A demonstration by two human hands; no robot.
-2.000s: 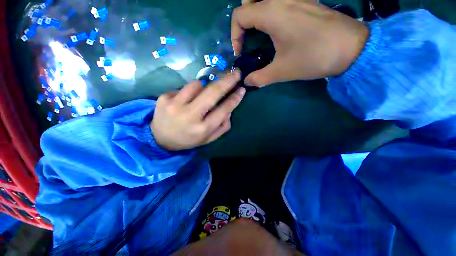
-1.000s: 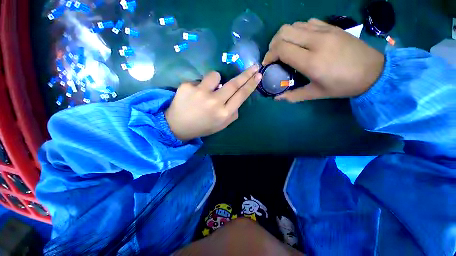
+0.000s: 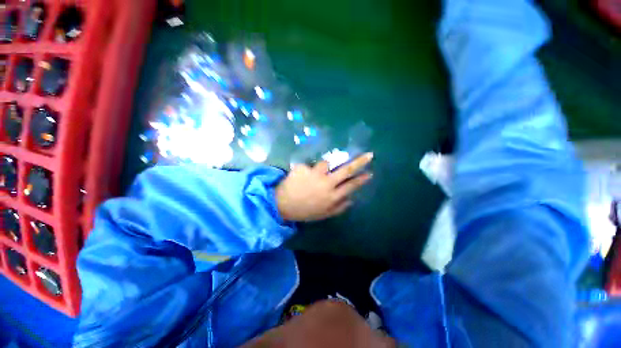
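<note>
My left hand point(image 3: 323, 192) rests over the dark green mat point(image 3: 402, 197) near its front edge, fingers pointing right and slightly apart, with nothing seen in it. A bright white-and-blue fleck, likely a film tab point(image 3: 335, 159), lies just above its fingers. My right hand is out of the picture; only its blue sleeve point(image 3: 500, 102) shows, stretched up past the top edge. A film pile point(image 3: 197, 132) with many small blue-and-white tabs lies left of centre with strong glare. The view is blurred.
A red tray point(image 3: 88, 143) with dark round units in its cells stands at the left. White crumpled pieces point(image 3: 439, 234) lie beside the right sleeve. Pale shiny material point(image 3: 600, 197) is at the far right. Part of another red object point(image 3: 609, 10) shows at the top right.
My right hand has let go of the dark round unit and left the picture upward. The unit is no longer seen at the work spot. The view has shifted, showing more of the left tray.
</note>
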